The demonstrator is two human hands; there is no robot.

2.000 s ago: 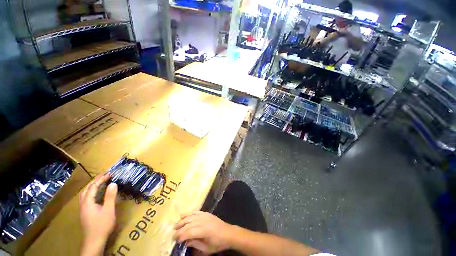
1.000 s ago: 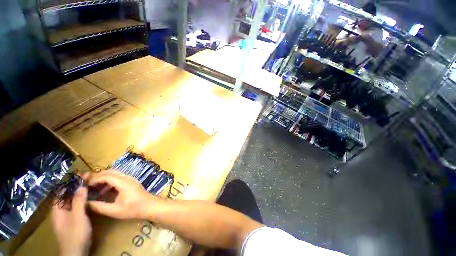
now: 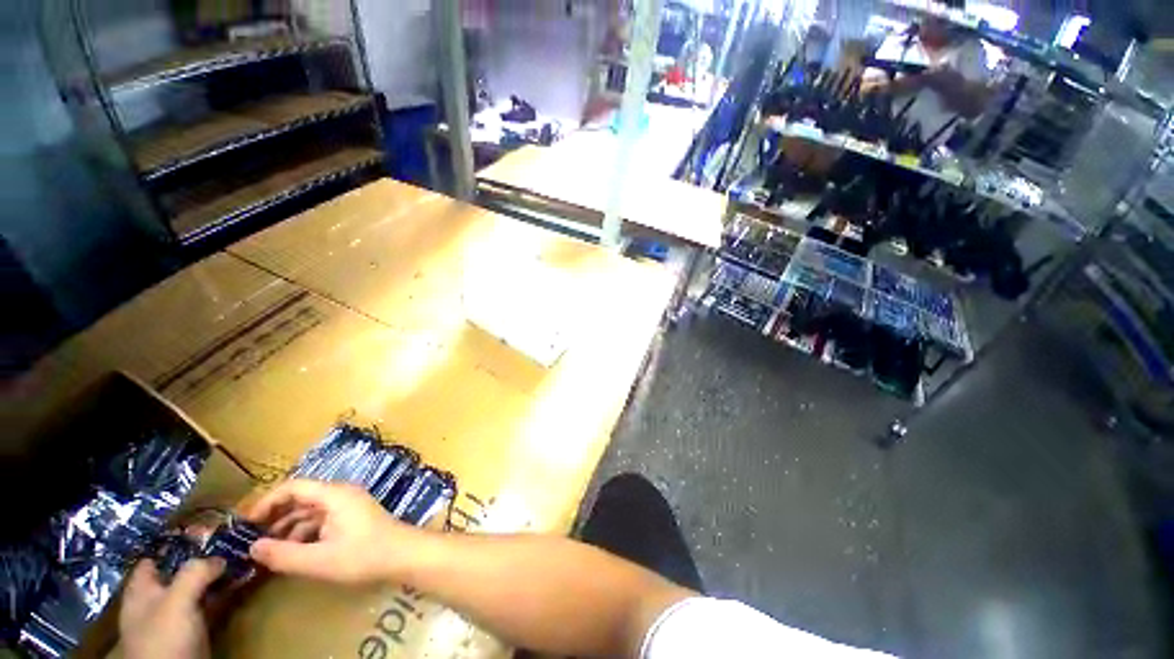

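My left hand (image 3: 167, 608) and my right hand (image 3: 328, 528) are close together over the right edge of the open carton (image 3: 232, 483). Both hold dark wired parts (image 3: 232, 543) with thin black wires; how many cannot be told. Loose shiny dark parts (image 3: 110, 521) fill the carton at the left. A row of parts (image 3: 373, 470) lies on the cardboard bench cover (image 3: 373, 277), pale edges upward and black wires at its sides, just beyond my right hand. My right forearm crosses the printed text.
A white box (image 3: 515, 315) stands on the bench past the row, washed out by glare. Wire shelving (image 3: 258, 161) stands behind at the left. A loaded wheeled rack (image 3: 837, 290) stands at the right on the speckled floor (image 3: 773, 502). A person (image 3: 933, 77) is behind it.
My right hand has moved from the bench's front edge, across the bench, to my left hand. My left hand has left the row and moved to the carton's edge. Both now hold wired parts.
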